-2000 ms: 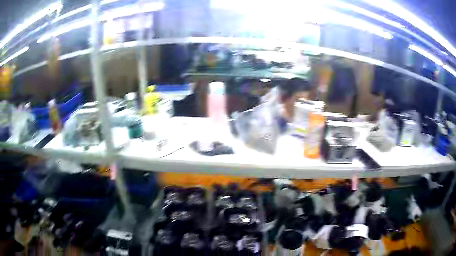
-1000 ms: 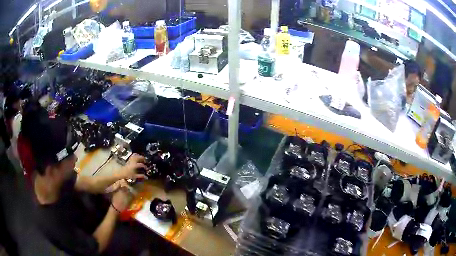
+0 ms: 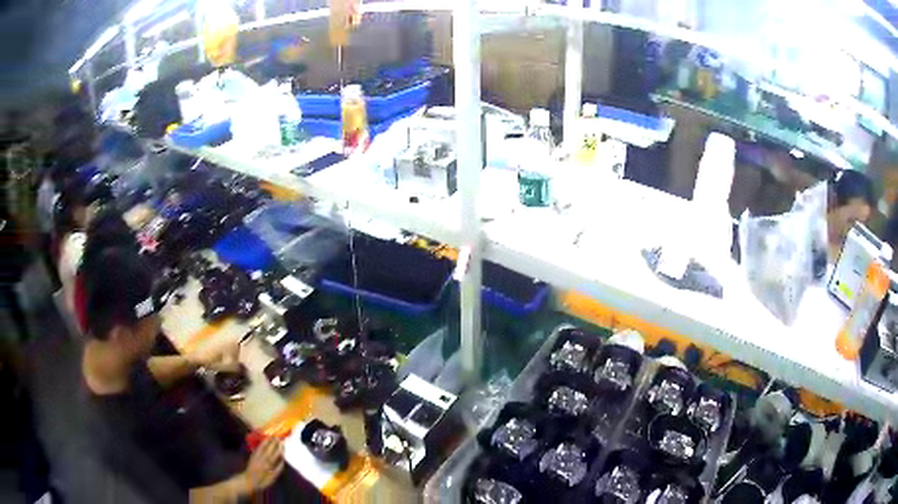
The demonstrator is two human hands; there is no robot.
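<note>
Neither of my hands is in the picture. Nearest in front of me, clear plastic blister trays (image 3: 633, 413) hold several round black camera front housings (image 3: 567, 460) in their pockets, at the bottom centre right. Left of them, a screw feeder (image 3: 418, 415), a white-grey box, stands on the bench. A single black housing (image 3: 324, 441) lies on a white paper sheet (image 3: 301, 458) with orange-yellow tape beside it. The view is somewhat blurred.
A neighbouring worker (image 3: 123, 345) in dark clothes and cap sits at the left, hands over the bench. A white shelf (image 3: 630, 266) with an upright post (image 3: 471, 226) crosses above the bench. Bottles and a plastic bag (image 3: 785, 256) stand on it. Blue bins (image 3: 394, 291) lie beneath.
The view has swung from the shelf to the left and down, then shifted slightly. The neighbour's hands, close together one second ago, are now apart, one near the red strip.
</note>
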